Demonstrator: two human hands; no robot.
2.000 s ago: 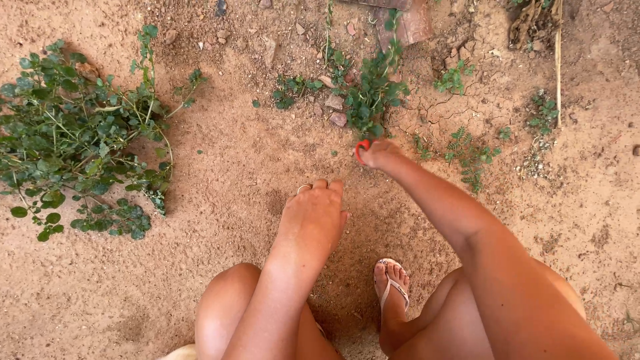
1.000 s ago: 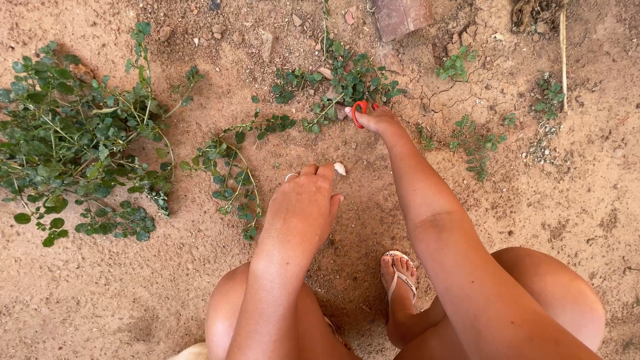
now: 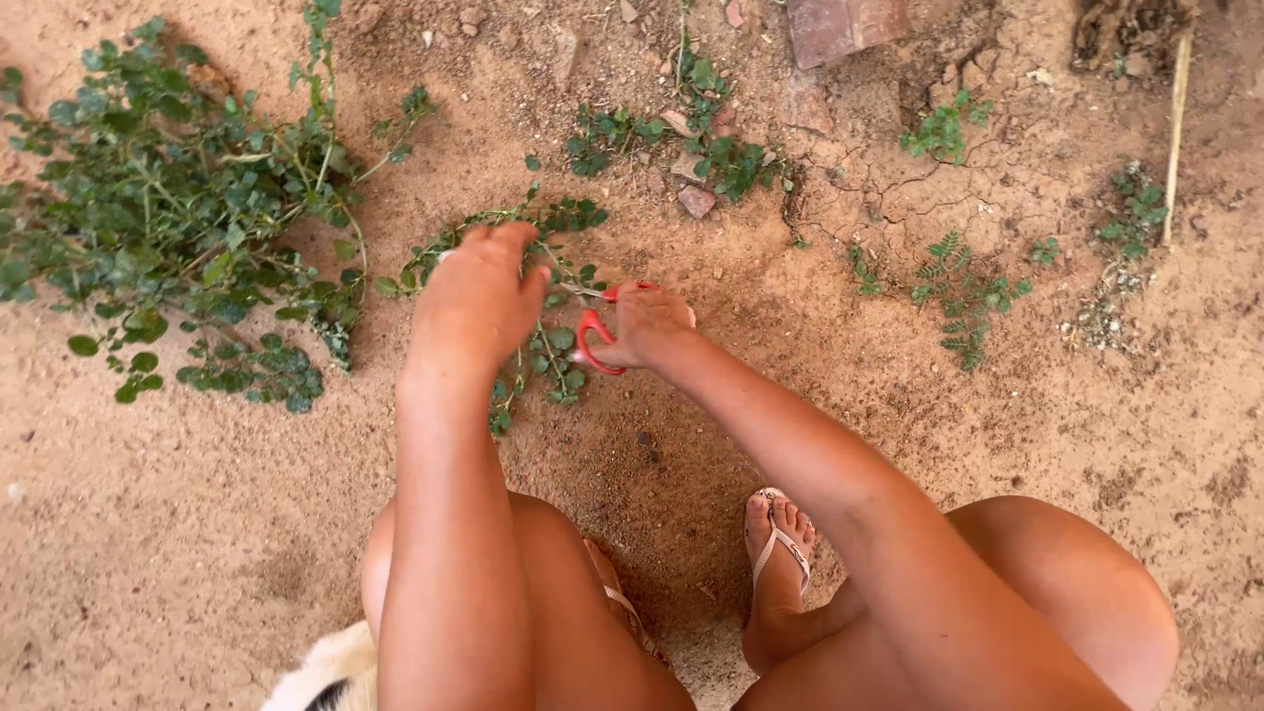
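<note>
My right hand (image 3: 647, 326) holds a pair of red-handled scissors (image 3: 595, 341), whose metal blades point left towards a leafy green stem. My left hand (image 3: 479, 286) is over a cut-looking trailing green vine (image 3: 558, 360), its fingers bent over the leaves; whether it grips a stem is hidden. Sprigs of the vine show above, left of and below that hand. To the left lies a big heap of leafy green stems (image 3: 188, 197) on the bare reddish soil.
A low green plant (image 3: 731, 163) grows among stones at the top middle. Small weeds (image 3: 963, 296) and a dry stalk (image 3: 1178, 133) are at the right, a flat brick-like stone (image 3: 844, 30) at the top. Pale fur (image 3: 331, 676) shows at the bottom left, near my sandalled feet (image 3: 780, 543).
My right hand with the scissors has moved left and down from the plant by the stones, close to my left hand. My left hand has moved onto the vine, which lay left of it a second ago.
</note>
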